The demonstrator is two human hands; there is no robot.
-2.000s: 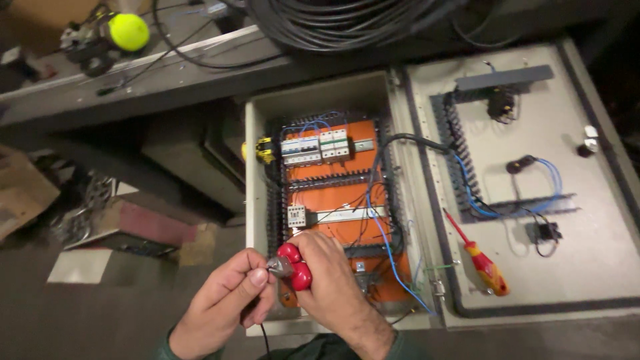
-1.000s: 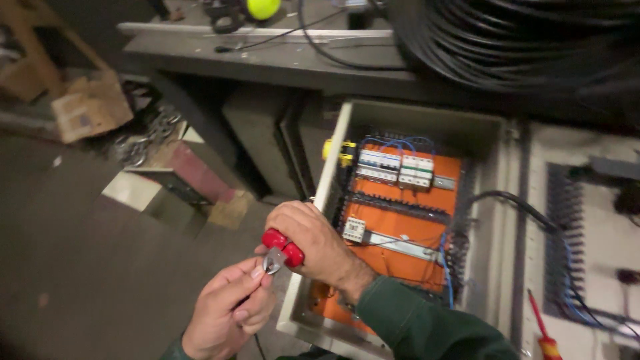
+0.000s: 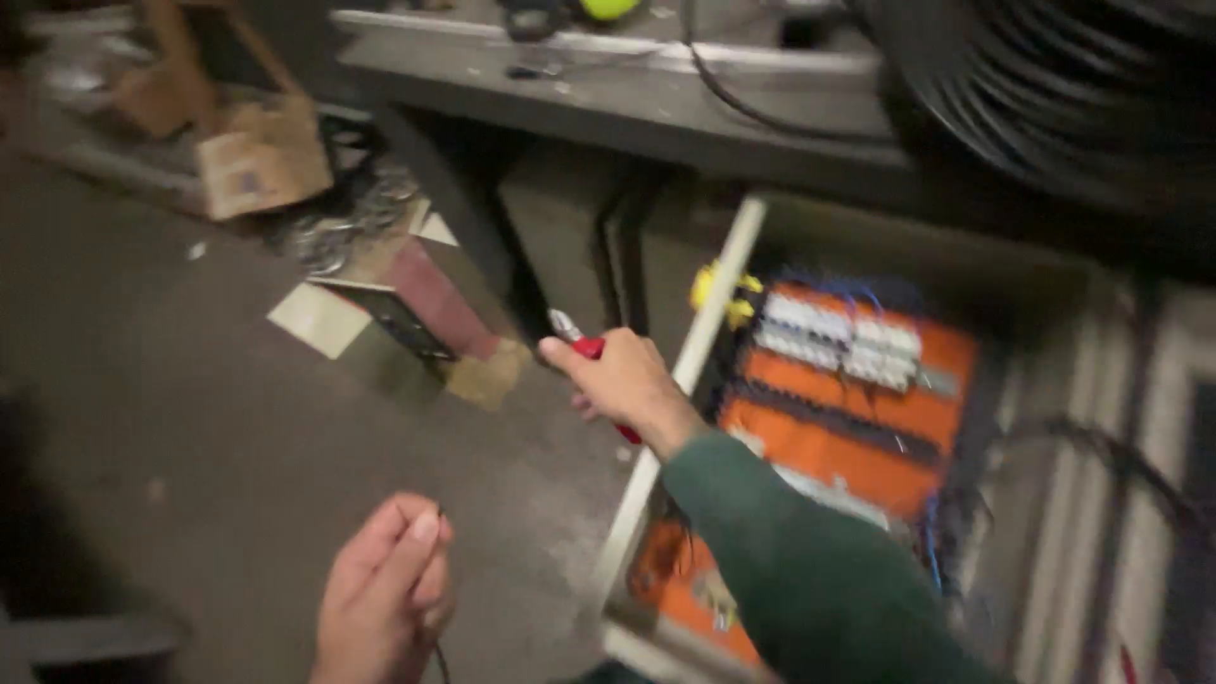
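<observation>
Red-handled pliers (image 3: 568,328) are gripped in my right hand (image 3: 617,380), their metal jaws pointing up and left, beside the left wall of the electrical enclosure (image 3: 703,332). Lower left, my left hand (image 3: 394,579) pinches the end of a thin dark wire (image 3: 443,662), which hangs below the palm; only a small dark tip shows at the fingertips. Inside the enclosure an orange mounting plate (image 3: 826,470) carries circuit breakers (image 3: 806,328), slotted wire duct (image 3: 826,418) and blue wires (image 3: 932,541). My right forearm hides its lower part.
Above the enclosure runs a dark workbench (image 3: 608,90) with a large coil of black cable (image 3: 1054,95). On the floor at left lie a cardboard box (image 3: 261,157), a heap of metal parts (image 3: 332,228) and a box with a red side (image 3: 442,294). A yellow object (image 3: 717,290) sits by the enclosure's wall.
My hands have come apart: the pliers, earlier at my left fingertips, have moved up and away in my right hand. The view has swung left and is blurred.
</observation>
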